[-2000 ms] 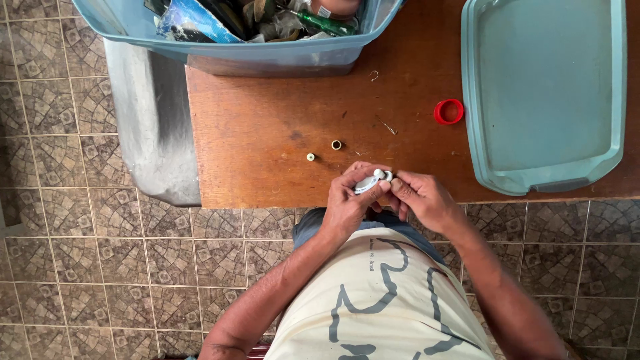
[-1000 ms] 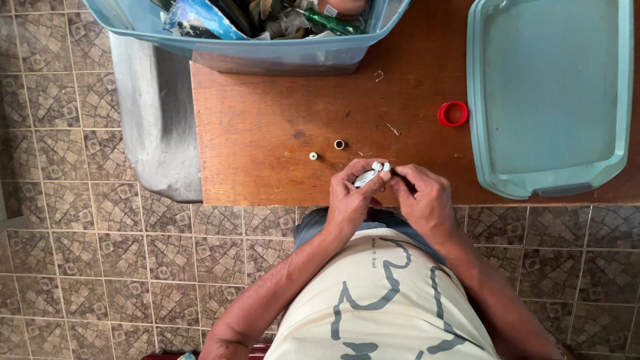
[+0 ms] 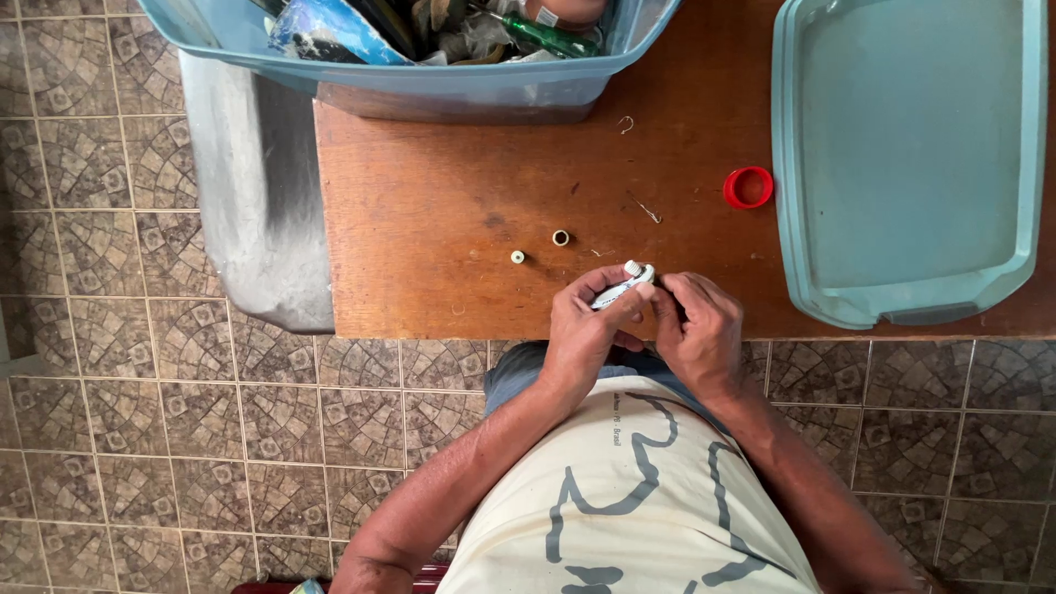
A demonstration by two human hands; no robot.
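Observation:
My left hand (image 3: 587, 318) grips a small white plastic object (image 3: 617, 289) that has a ribbed white knob and bears dark writing. Thumb and fingertips of my right hand (image 3: 697, 326) are pinched together at the object's right end; whether something thin lies between them cannot be seen. Both hands are over the near edge of the wooden table. Beyond my left hand, a small pale ring-shaped piece (image 3: 561, 238) and a small round white piece (image 3: 517, 257) rest on the wood.
A blue plastic bin (image 3: 462, 78) full of mixed items, among them a green-handled tool (image 3: 549, 37), stands at the back left. A red plastic ring or cap (image 3: 748, 188) lies beside a blue-green lid (image 3: 907, 165) at right. Bits of thread or wire (image 3: 645, 208) are on the table (image 3: 412, 206).
My right hand has turned somewhat at the object's right end, its fingers more curled than two seconds ago. My left hand keeps hold of the white object.

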